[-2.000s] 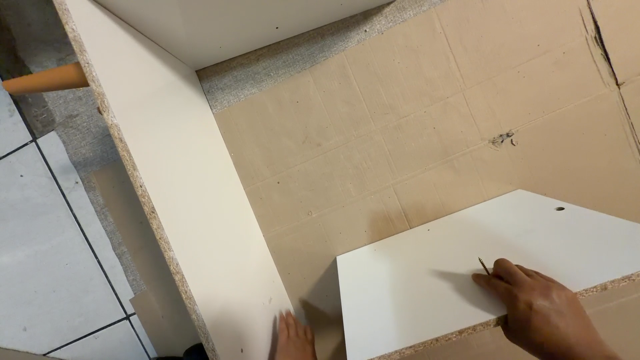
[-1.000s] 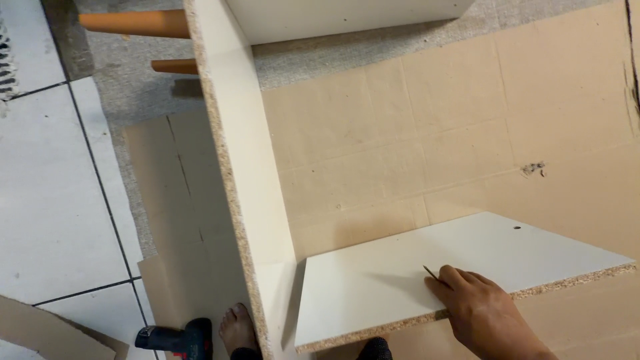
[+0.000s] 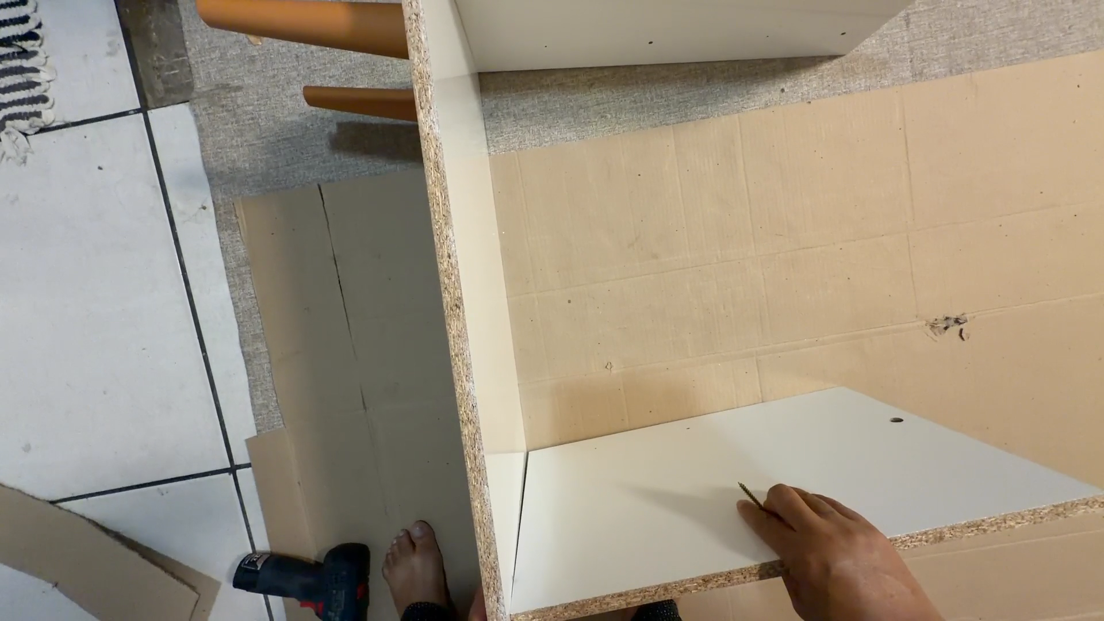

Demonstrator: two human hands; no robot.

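My right hand [image 3: 828,543] grips a screw [image 3: 749,494] between thumb and fingers, and rests over the raw chipboard edge of a white panel [image 3: 655,509]. That panel has a dark hole near its far right corner. Its left end meets a long white side panel [image 3: 470,224] with a chipboard edge. Of my left hand, only a sliver [image 3: 477,605] may show at the bottom, beside the side panel's outer face; what it holds is hidden.
A cordless drill [image 3: 306,580] lies on the floor near a bare foot [image 3: 417,565]. Flattened cardboard [image 3: 690,233] covers a grey rug. Orange-brown tapered legs [image 3: 319,26] stick out left of the side panel. Another white panel [image 3: 655,30] stands at the top.
The gap between the lower panel's left end and the side panel has closed. My left hand has left the side panel's inner face. The view has shifted left, showing the drill and foot.
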